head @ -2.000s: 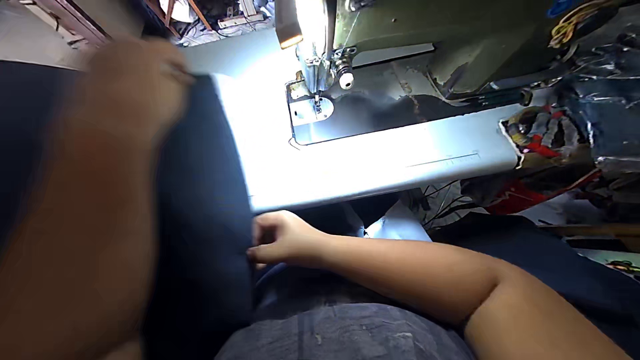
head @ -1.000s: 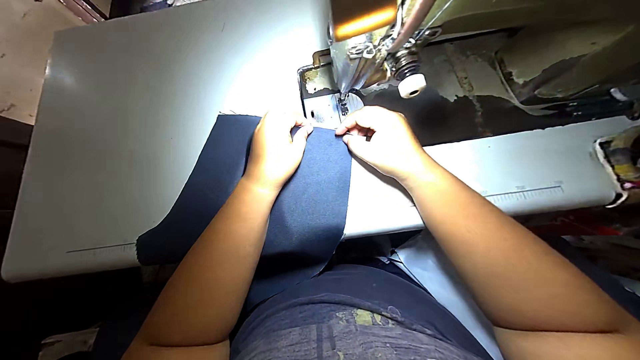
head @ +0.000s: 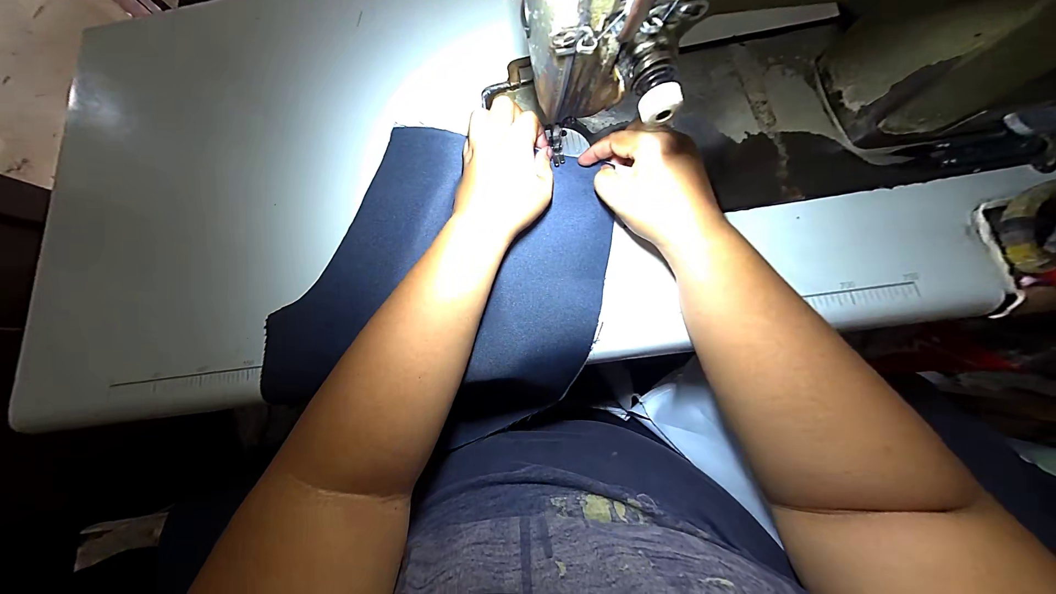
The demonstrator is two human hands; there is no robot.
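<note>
A navy-blue fabric piece [head: 536, 297] lies on the sewing machine's table, its far edge at the presser foot [head: 558, 147] and its near end hanging over the front edge. My left hand [head: 505, 165] rests on the fabric just left of the foot, fingers curled, fingertips by the foot. To the right of the foot, my right hand [head: 652, 177] has its thumb and index finger at the fabric's far right corner. Whether either hand pinches the cloth is hard to see. The sewing machine's head [head: 577, 58] stands over the fabric's far edge, with a white-tipped knob on its right.
The pale table [head: 190, 206] has printed ruler scales along its front edge. The machine's worn dark bed [head: 742, 148] extends right. A cutout with cloth-like material [head: 1027, 231] is at the table's right end. White cloth [head: 701, 421] hangs below the front edge.
Two seconds ago my left arm was raised at the left with the fabric and my right hand was at the table's front edge. Now both hands and the fabric's far edge are at the presser foot.
</note>
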